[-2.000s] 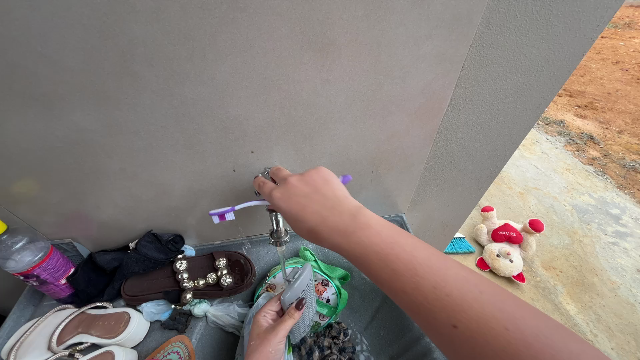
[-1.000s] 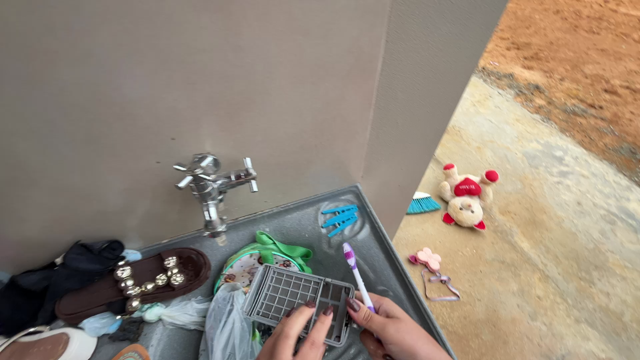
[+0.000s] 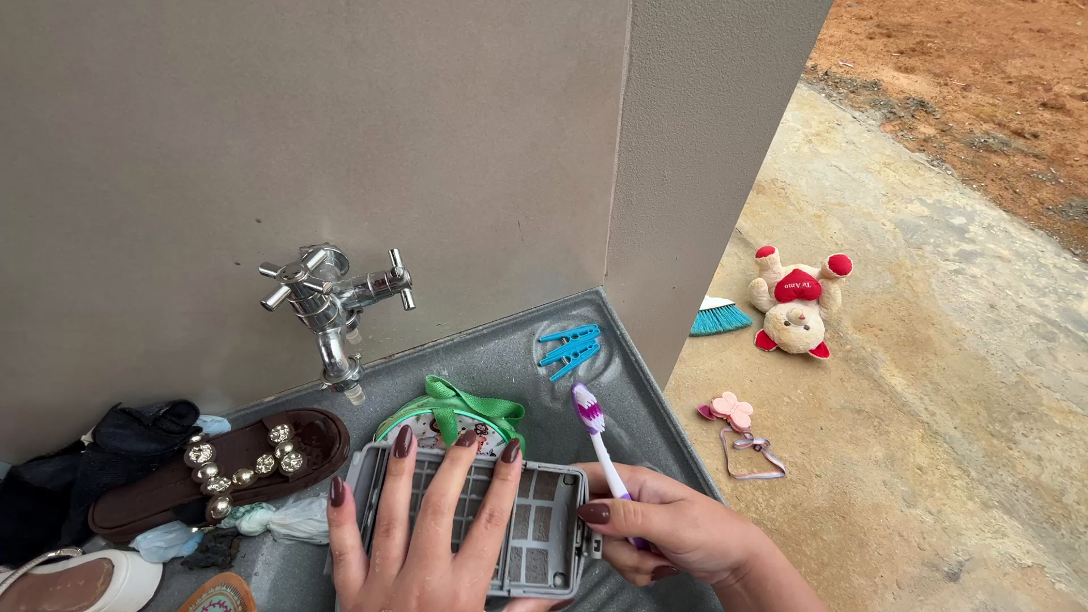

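A grey plastic filter cartridge with a grid frame [image 3: 535, 544] is in front of me over the sink. Across its grid lies my left hand [image 3: 425, 527], fingers spread, with another fingertip showing at its lower edge. My right hand [image 3: 663, 527] holds a purple-and-white toothbrush [image 3: 605, 450], bristles up, and touches the cartridge's right end near its latch. Behind the cartridge is a small round printed bag with green straps [image 3: 463, 404]. The chrome tap [image 3: 319, 297] stands behind, to the left, with no stream visible.
Blue clothespins [image 3: 569, 347] lie in the grey sink's corner [image 3: 633, 374]. At left are a brown beaded sandal [image 3: 246, 467], dark cloth [image 3: 127, 442], a white shoe [image 3: 110, 578] and clear plastic. A teddy bear [image 3: 795, 302], teal brush [image 3: 718, 317] and pink butterfly ornament [image 3: 733, 410] rest on the concrete.
Two seconds ago my right hand was at the tap with water running; now it holds the toothbrush beside the cartridge. My left hand has spread over the grid. The view has shifted.
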